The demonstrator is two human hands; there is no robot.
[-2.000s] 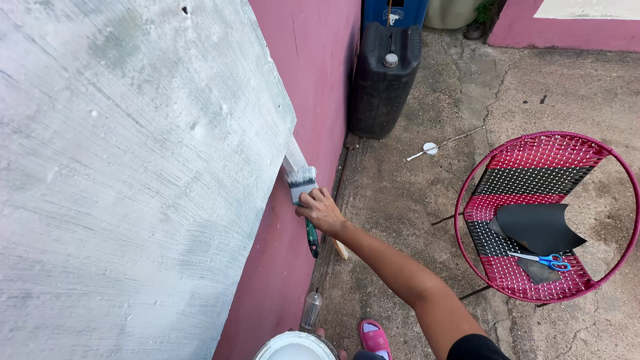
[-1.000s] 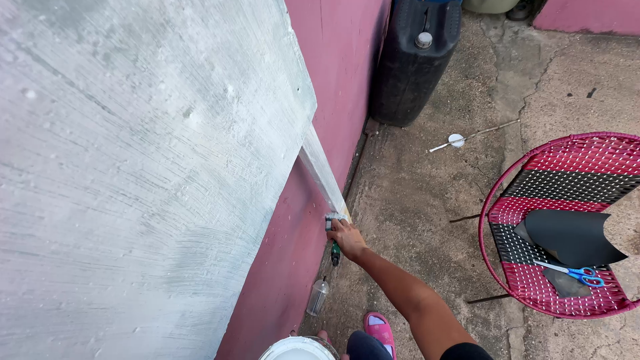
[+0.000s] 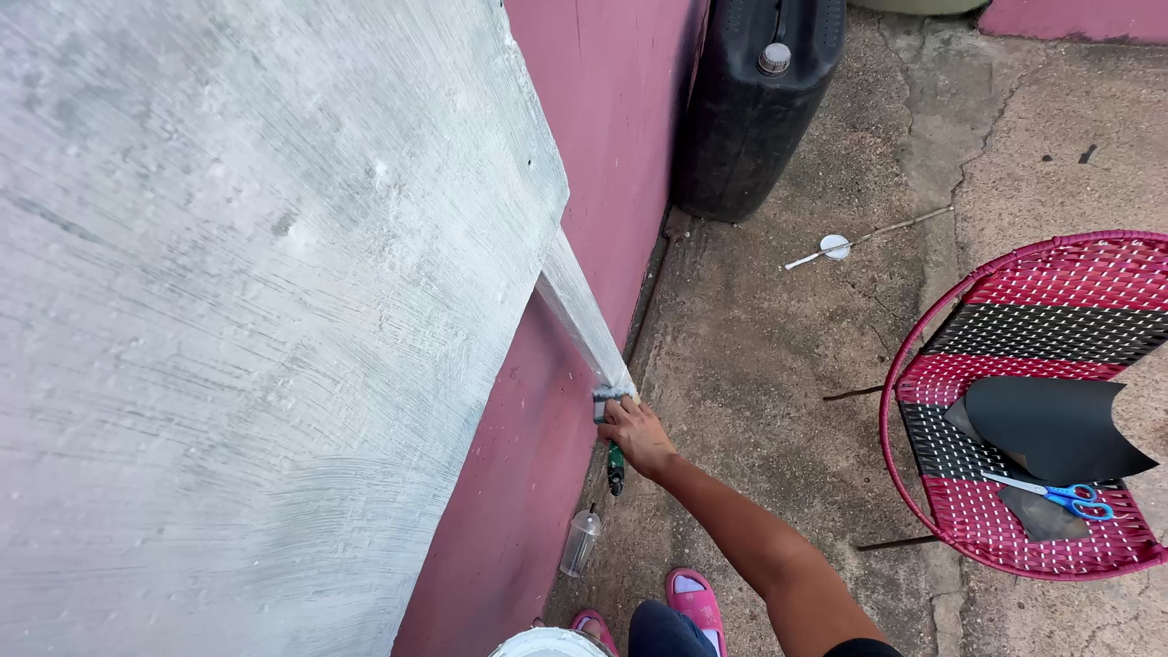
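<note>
My right hand is closed around a paintbrush with a green and black handle, its bristles against the lower end of a white-painted wooden leg. That leg slants down from under a large board streaked with white paint. At the bottom edge a bucket of white paint is partly in view. Fingertips beside its rim belong to my left hand; the rest of that hand is hidden, so its hold cannot be made out.
A pink wall runs behind the board. Beside it stand a black plastic jerrycan and a clear plastic cup. A stick crosses a white lid on the concrete. Right, a woven chair holds black sheets and blue-handled scissors.
My right hand has moved down along the wooden leg with the brush, from near the board's edge to the leg's lower end. The view has shifted somewhat.
</note>
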